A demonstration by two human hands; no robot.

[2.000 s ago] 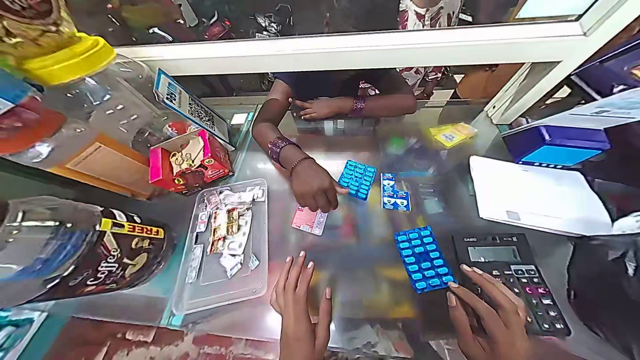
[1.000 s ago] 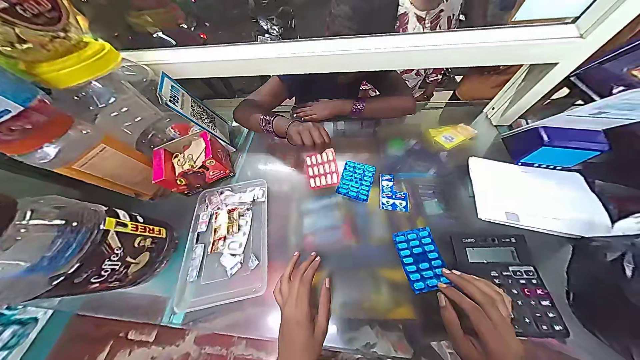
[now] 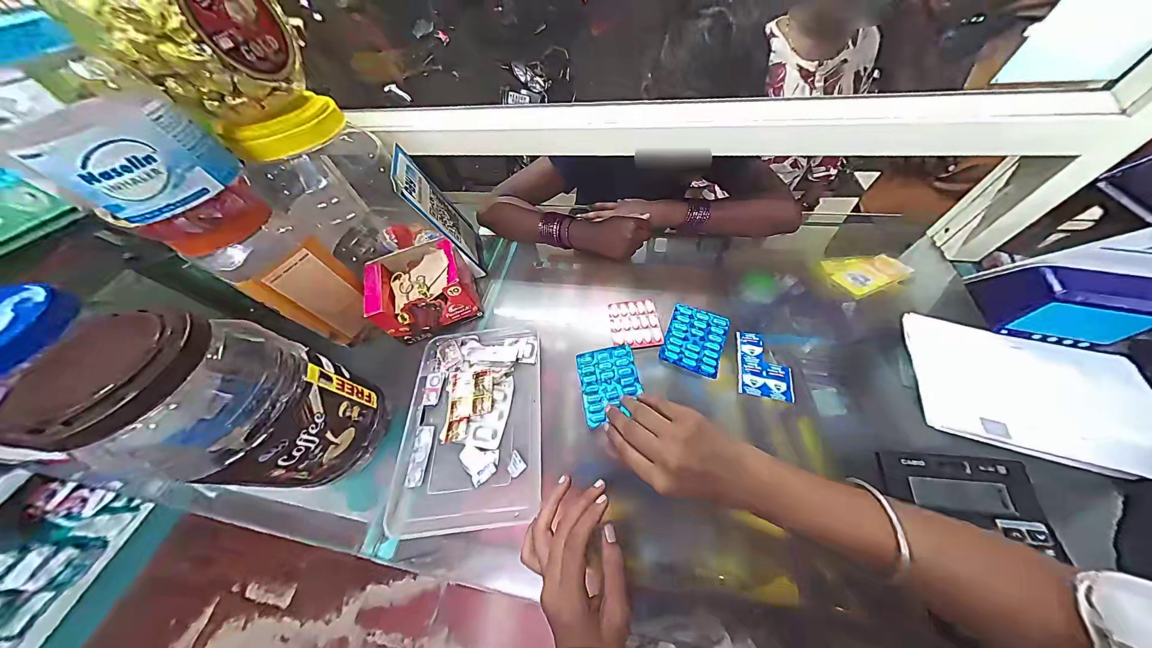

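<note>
My right hand [image 3: 675, 450] reaches across the glass counter, its fingertips on the lower edge of a blue blister pack of tablets [image 3: 607, 382]. Whether the fingers grip the pack or only press it down, I cannot tell. Just behind lie a second blue blister pack [image 3: 696, 340] and a red-and-white blister pack [image 3: 635, 323]. A blue-and-white printed strip [image 3: 765, 371] is right of them. My left hand [image 3: 580, 558] rests near the front edge, fingers apart, holding nothing. It is beside a clear plastic tray [image 3: 537, 432] of loose strips and wrapped pieces.
Plastic jars [image 3: 270, 414] and a red box [image 3: 421, 292] stand at left. A Casio calculator [image 3: 963, 495], white papers [image 3: 1017, 396] and a yellow packet [image 3: 866, 274] are at right. Across the counter, another person's forearms [image 3: 630, 225] rest at the window opening.
My right hand has moved left from beside the calculator, and the blue blister pack there now lies near the other packs. The other person's hand first touched the red-and-white pack, then drew back.
</note>
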